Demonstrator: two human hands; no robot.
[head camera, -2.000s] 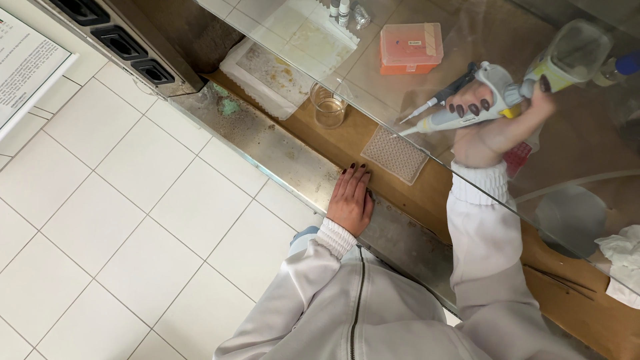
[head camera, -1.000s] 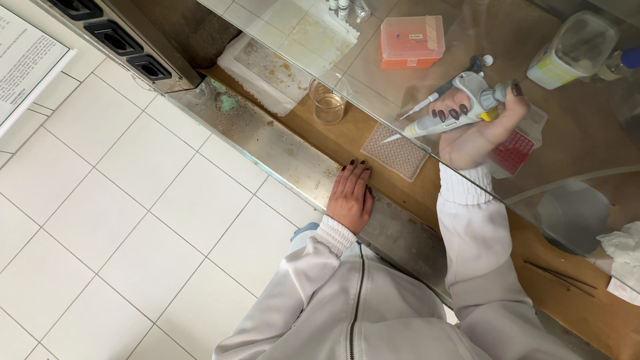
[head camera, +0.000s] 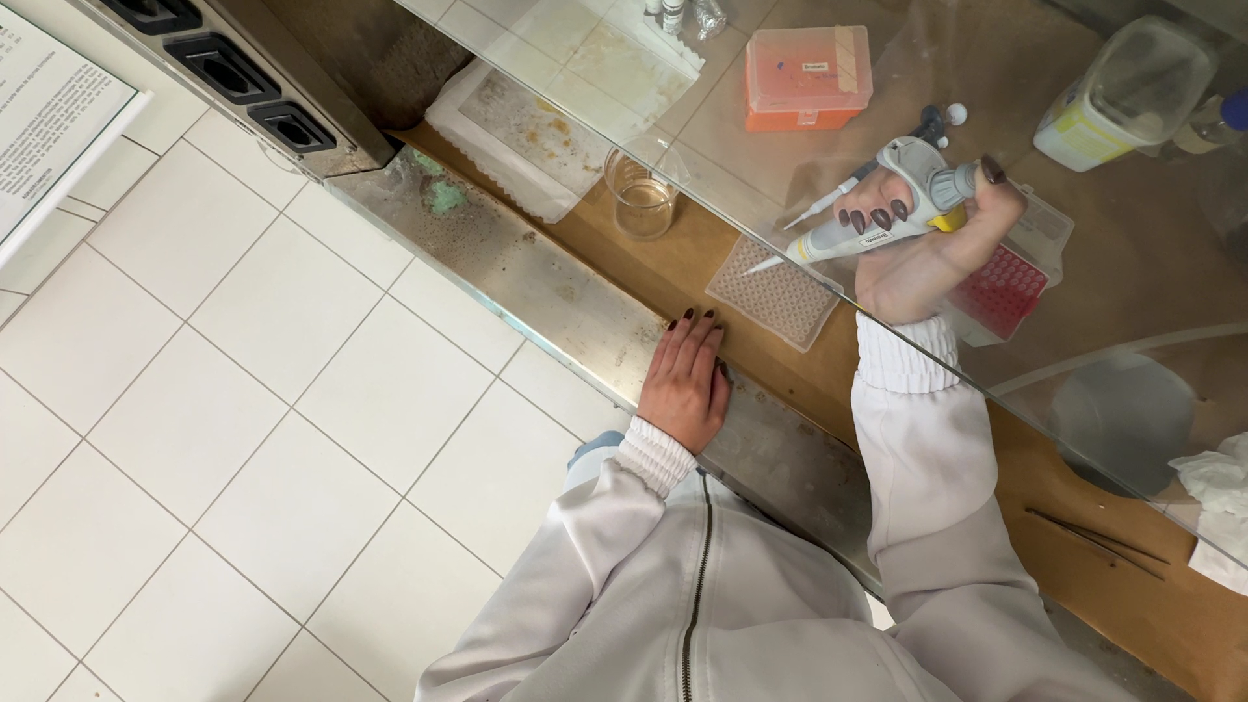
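Observation:
Seen through the glass sash, my right hand (head camera: 926, 234) grips a grey-white micropipette (head camera: 863, 230) with a yellow part, thumb at its plunger end. The pipette's white tip points down-left over a clear multiwell plate (head camera: 775, 292) on brown paper. My left hand (head camera: 687, 380) lies flat on the metal front edge of the cabinet, holding nothing, its fingers close together. Behind the held pipette lies a second, dark-handled pipette (head camera: 848, 190). An open box with a red tip rack (head camera: 1004, 292) is partly hidden by my right wrist.
A clear cup of liquid (head camera: 643, 200) stands left of the plate. Behind are an orange lidded box (head camera: 807, 83) and a stained white tray (head camera: 546, 132). At right are a clear container (head camera: 1126, 97), a round grey lid-like object (head camera: 1121, 419), crumpled tissue (head camera: 1224, 497) and metal tweezers (head camera: 1097, 541). The glass edge crosses diagonally.
My right hand with the pipette has moved left and down from beside the clear container, bringing the tip over the multiwell plate. The red rack is now more exposed. My left hand has stayed still.

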